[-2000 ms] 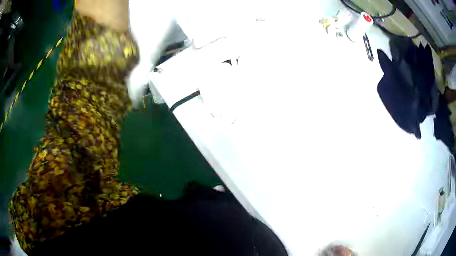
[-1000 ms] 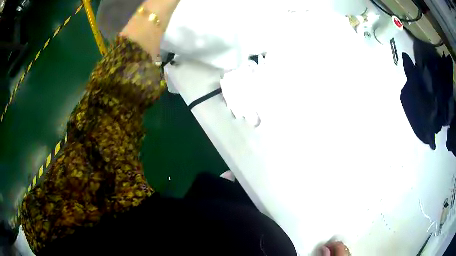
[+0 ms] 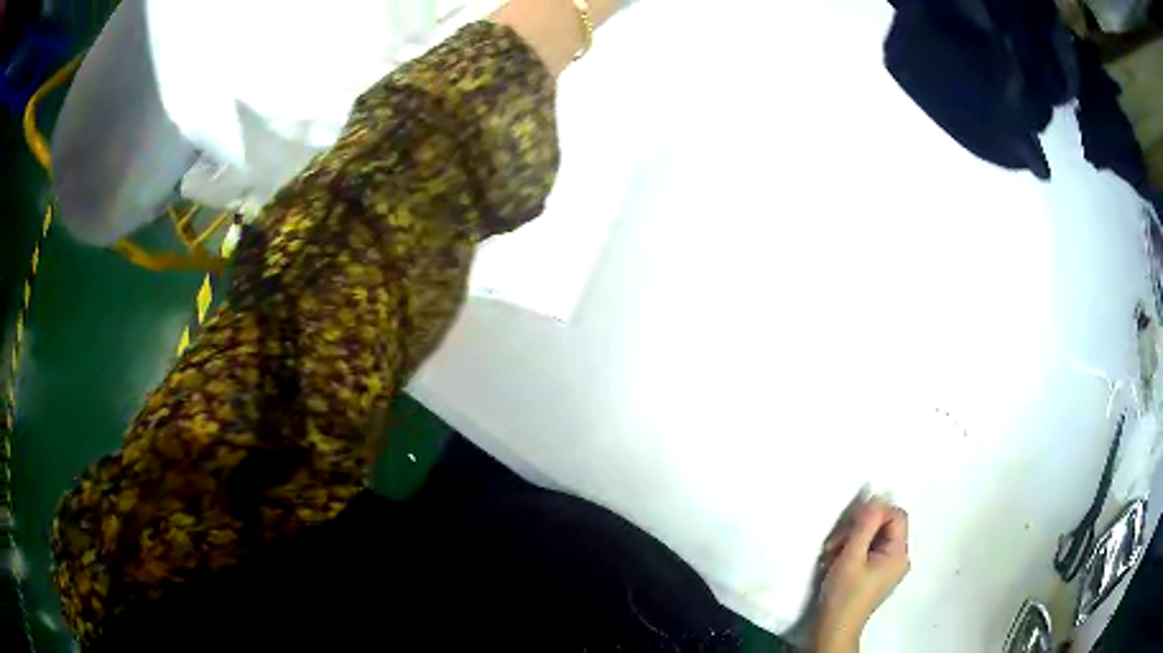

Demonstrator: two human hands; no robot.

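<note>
A white fabric piece [image 3: 548,274] lies on the white-covered table [image 3: 478,370], its corner showing beside my left sleeve. Its far edges are lost in the glare. My left hand [image 3: 605,8] is almost wholly cut off by the top edge; a gold bracelet circles the wrist. My right hand [image 3: 874,549] is at the lower right over the white surface, bare, with fingers curled and thumb near the index finger. A faint white bit shows at its fingertips; whether it grips cloth cannot be told.
Dark crumpled fabric [image 3: 976,70] lies at the upper right. A dark, thin tool with a loop [image 3: 1082,542] and silver metal parts [image 3: 1112,561] lie at the lower right edge. White cloth [image 3: 217,64] and a grey rounded shape [image 3: 109,153] are at the upper left, above the green floor.
My left arm has swung right across the table corner. My right hand shows higher and more fully. The view has shifted, and the silver parts at the lower right now show.
</note>
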